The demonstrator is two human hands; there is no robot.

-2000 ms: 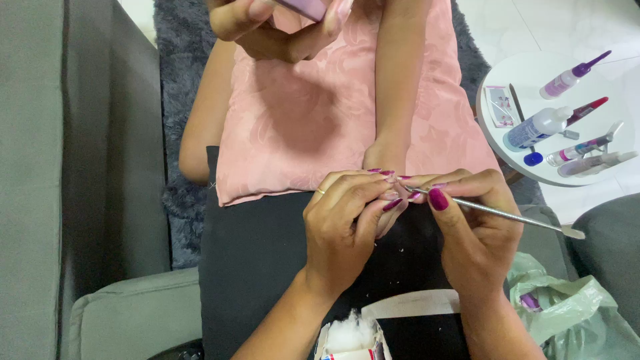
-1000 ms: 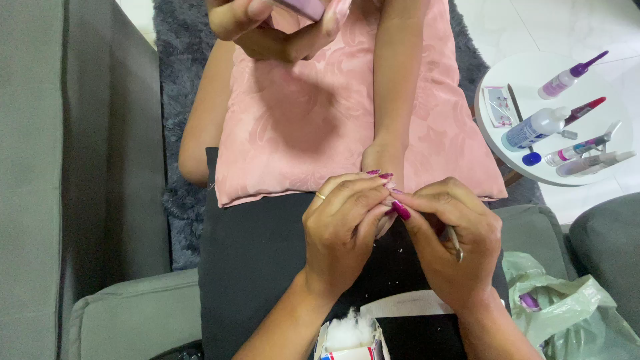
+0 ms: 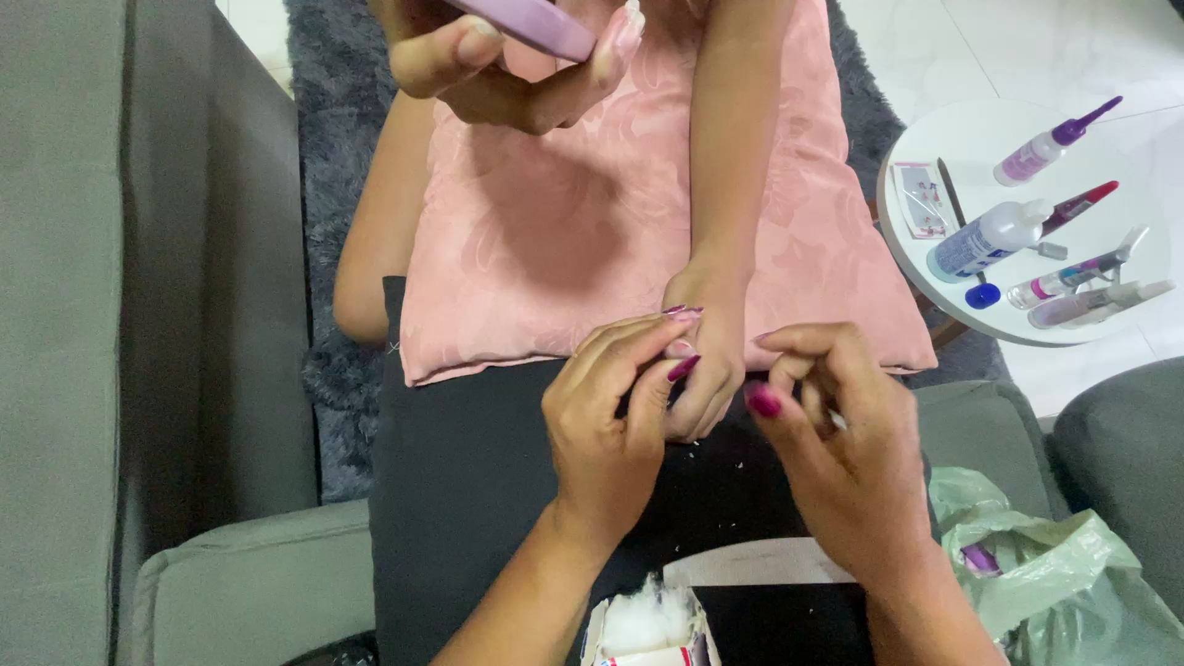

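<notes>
My left hand point(image 3: 610, 407) grips a finger of another person's hand point(image 3: 712, 361), whose forearm rests on a pink cushion point(image 3: 555, 305). To the right, apart from that hand, is my right hand point(image 3: 842, 416), with thumb and forefinger bent near each other. A small pale tip shows among its curled fingers; the rest of the thin metal tool is hidden in the palm. Below my hands, a small box point(image 3: 708, 638) holds white cotton point(image 3: 647, 620). A curved, pale strip point(image 3: 758, 562) lies on the black surface point(image 3: 462, 499), with small white bits scattered about.
The person's other hand point(image 3: 518, 83) holds a mauve phone-like object point(image 3: 536, 23) above the cushion. At right, a round white side table point(image 3: 911, 250) carries several bottles, including a blue-labelled bottle point(image 3: 990, 240). A green plastic bag point(image 3: 1054, 573) lies at lower right, beside grey upholstery point(image 3: 1119, 435).
My right hand has moved right, away from the finger held in my left. The metal tool, extended from my right hand two seconds ago, is now mostly hidden in it.
</notes>
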